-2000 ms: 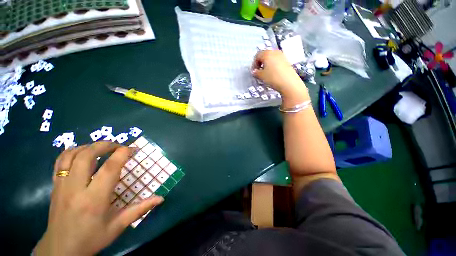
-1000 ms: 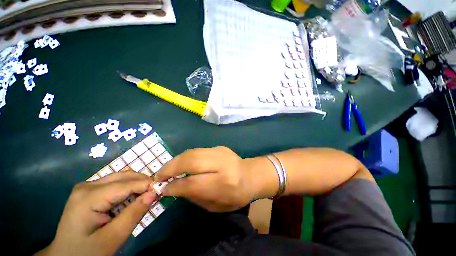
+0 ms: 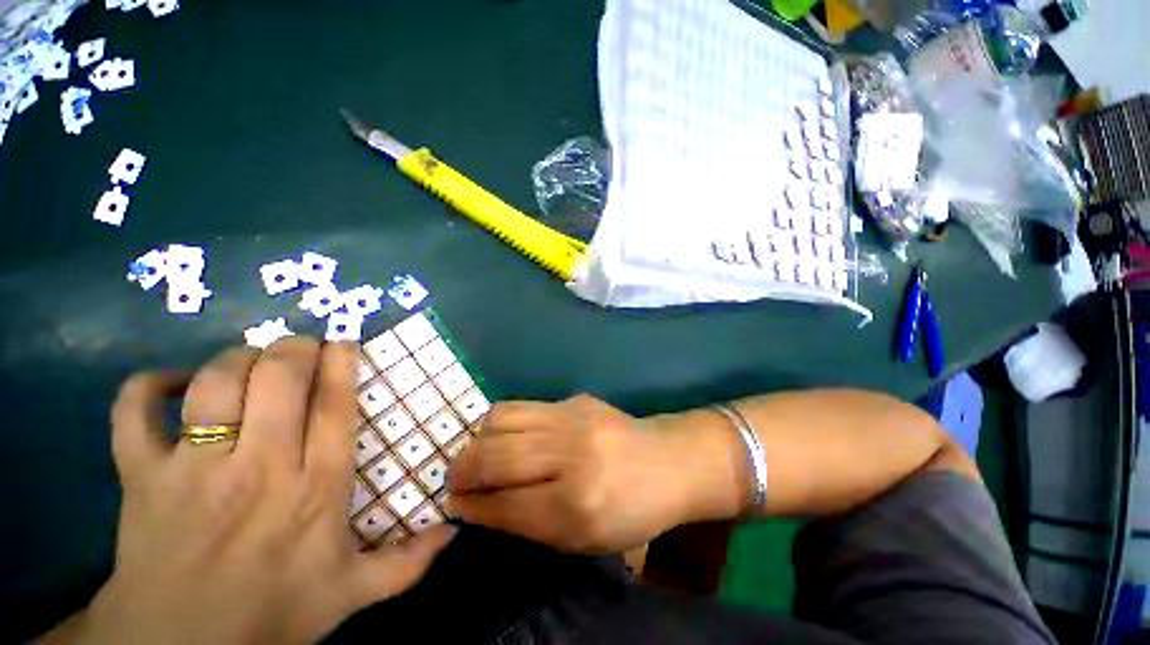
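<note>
The PCB panel (image 3: 416, 410) lies on the bench in front of me, its cells mostly covered with white square pads with small dark dots. A green edge shows at its upper right. My left hand (image 3: 259, 473) spans the panel's left side, fingers over the left edge and thumb along the bottom edge, gripping it. My right hand (image 3: 549, 473) has its bunched fingertips down on the panel's right side. They hide the cells there and anything between them. The white blister tray (image 3: 719, 151), in thin film, holds small squares along its right side and bottom.
Peeled liners (image 3: 315, 284) lie beyond the panel, with a heap (image 3: 32, 63) at far left. A yellow utility knife (image 3: 486, 208) lies left of the tray, blade out. Blue nippers (image 3: 921, 328) and clear bags (image 3: 889, 151) lie right. A blue stool (image 3: 956, 416) stands below.
My hands have parted from the pinch over the panel. My left hand now spreads along its left side, and my right fingertips press at its right. The view has shifted, moving the tray rightward.
</note>
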